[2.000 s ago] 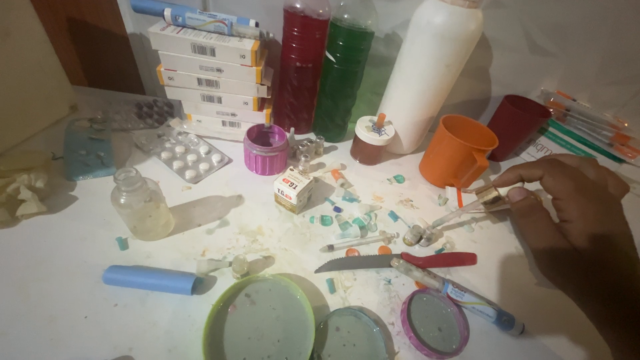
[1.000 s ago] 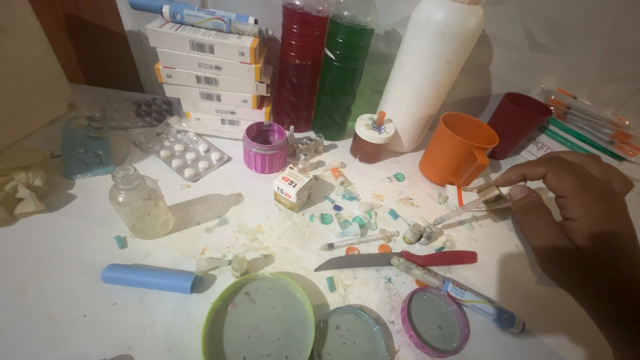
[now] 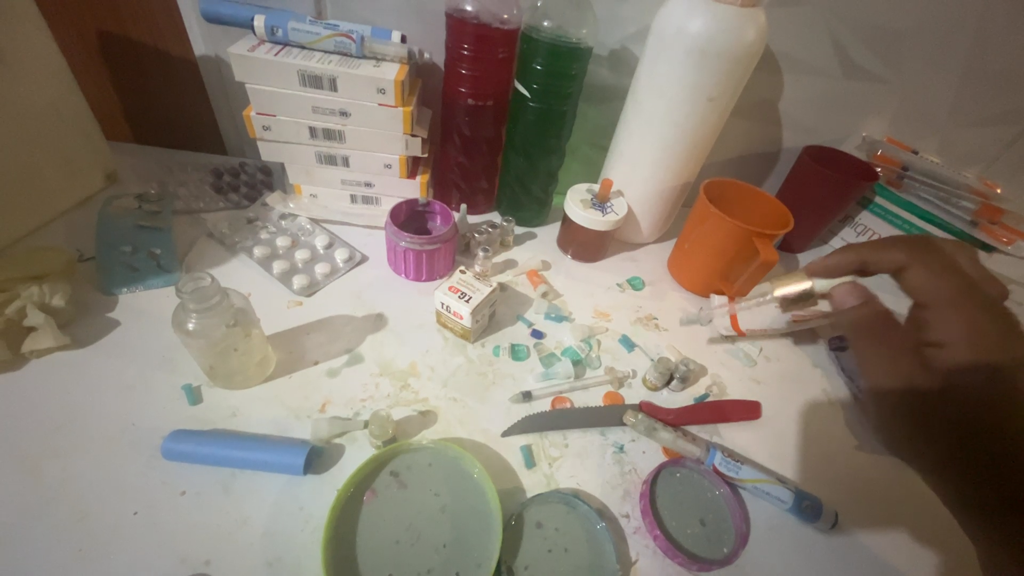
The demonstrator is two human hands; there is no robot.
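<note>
My right hand (image 3: 920,336), at the right edge, pinches a small clear tube with a gold-coloured band (image 3: 794,290) between thumb and finger. Just behind and below it lies a white, orange-banded item (image 3: 740,318), partly hidden. An orange plastic mug (image 3: 720,236) stands beyond the fingertips. Left of the hand lie two small glass vials (image 3: 672,374), a small syringe (image 3: 572,386) and scattered teal caps (image 3: 576,352). A serrated knife with a red handle (image 3: 704,413) touches an uncapped blue-and-white injector pen (image 3: 760,476). My left hand is not in view.
Stacked medicine boxes (image 3: 320,120), red (image 3: 478,104) and green (image 3: 548,120) liquid bottles and a white bottle (image 3: 688,104) stand at the back. A glass bottle (image 3: 224,336), blister pack (image 3: 288,248), blue pen cap (image 3: 236,452) and round lids (image 3: 412,512) lie nearer.
</note>
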